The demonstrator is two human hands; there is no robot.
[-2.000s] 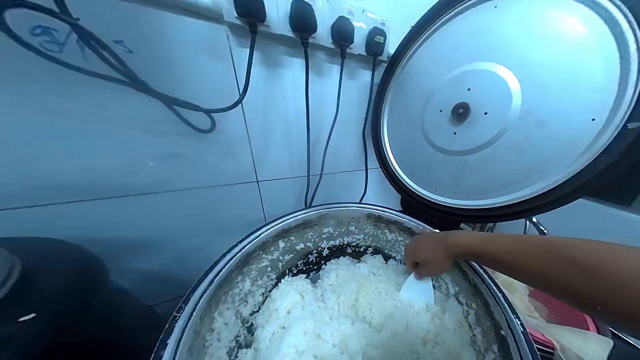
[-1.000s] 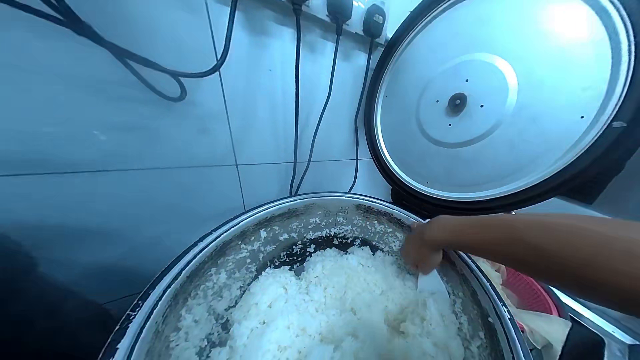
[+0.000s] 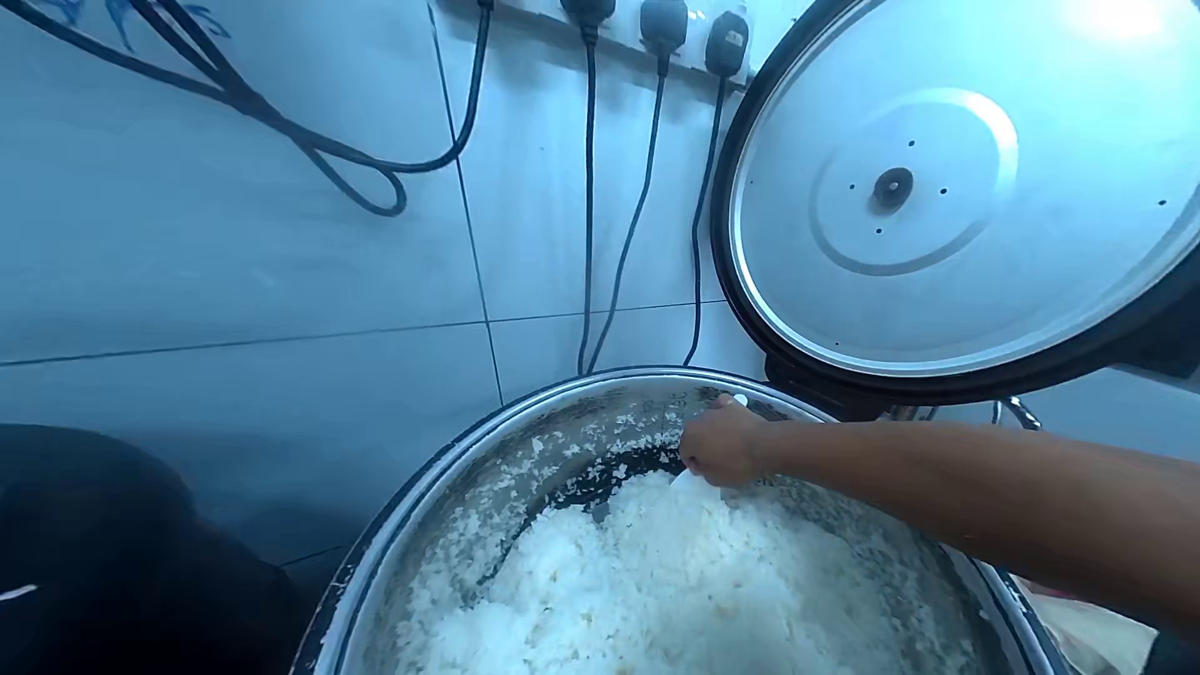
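Observation:
My right hand [image 3: 727, 442] is closed around the handle of a white rice paddle [image 3: 696, 484], of which a bit of the handle end and part of the blade show. The blade goes into the back of a mound of cooked white rice [image 3: 647, 581]. That rice fills much of a large metal rice cooker pot [image 3: 487, 445], with loose grains stuck along its inner wall and a dark bare patch behind the mound. My right forearm crosses the pot's right rim. My left hand is not in view.
The cooker's raised round lid [image 3: 937, 291] stands behind the pot at the right. Several black plugs [image 3: 664, 26] sit in a socket strip on the tiled wall [image 3: 281, 253], their cords hanging behind the pot. A dark rounded object [image 3: 94, 525] is at the lower left.
My right hand has moved left toward the back of the pot with the paddle. More of the dark pot bottom shows behind the rice.

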